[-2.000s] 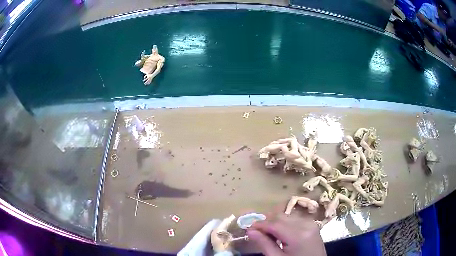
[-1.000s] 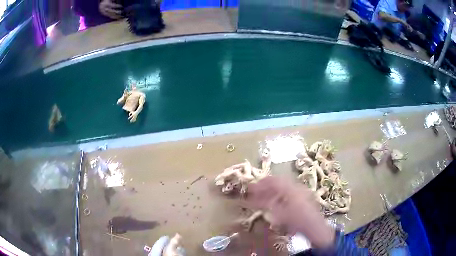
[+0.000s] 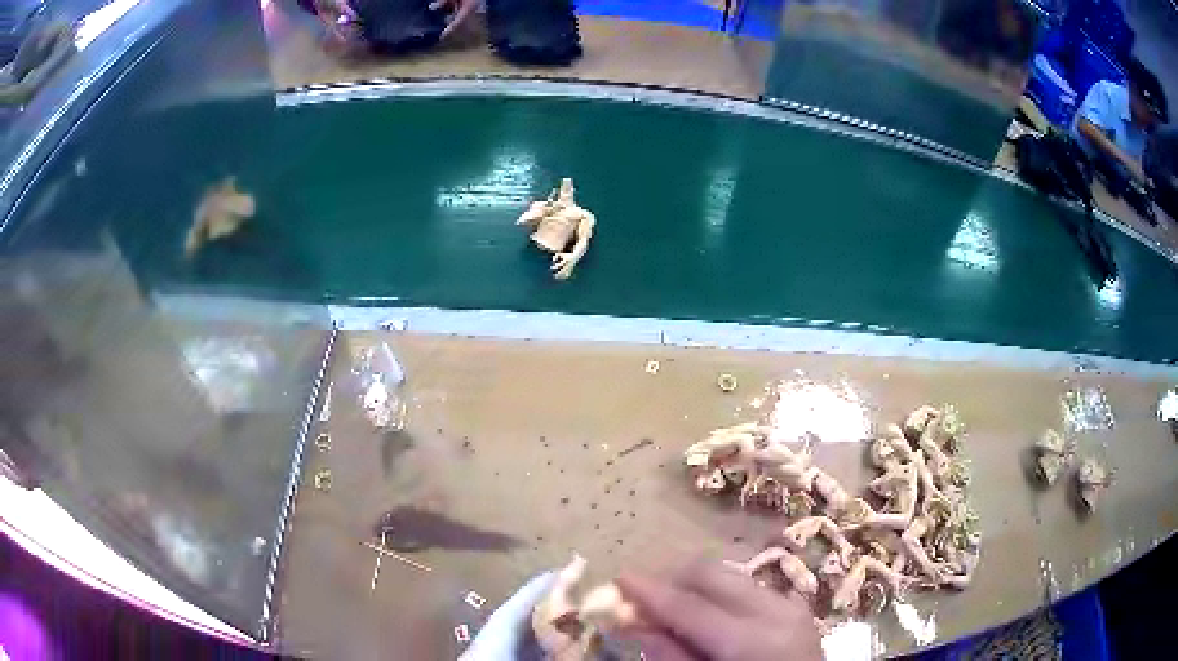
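My left hand (image 3: pixel 508 630), in a white glove, holds a tan figure torso (image 3: pixel 563 625) at the bottom edge of the view; the torso's lower part is cut off. My bare right hand (image 3: pixel 723 620) is at the torso's right side, slightly blurred, with its fingers closed on a tan figure arm (image 3: pixel 605 607) against the torso's shoulder. Whether the arm is seated in the torso cannot be told. A heap of tan arms (image 3: pixel 891 497) lies on the bench to the right of my hands.
A torso (image 3: pixel 561 230) lies on the green belt (image 3: pixel 801 233), another (image 3: pixel 222 213) farther left behind a clear panel. Crossed thin sticks (image 3: pixel 385 558) and small tags (image 3: pixel 474 599) lie on the bench. Two tan pieces (image 3: pixel 1070 467) lie right. A blue bin is lower right. People's hands and dark clumps are beyond the belt.
My right hand has come back from the arm heap to the torso, now with an arm. The belt torso has shifted right in view, along with the camera's turn. The small dish is no longer visible.
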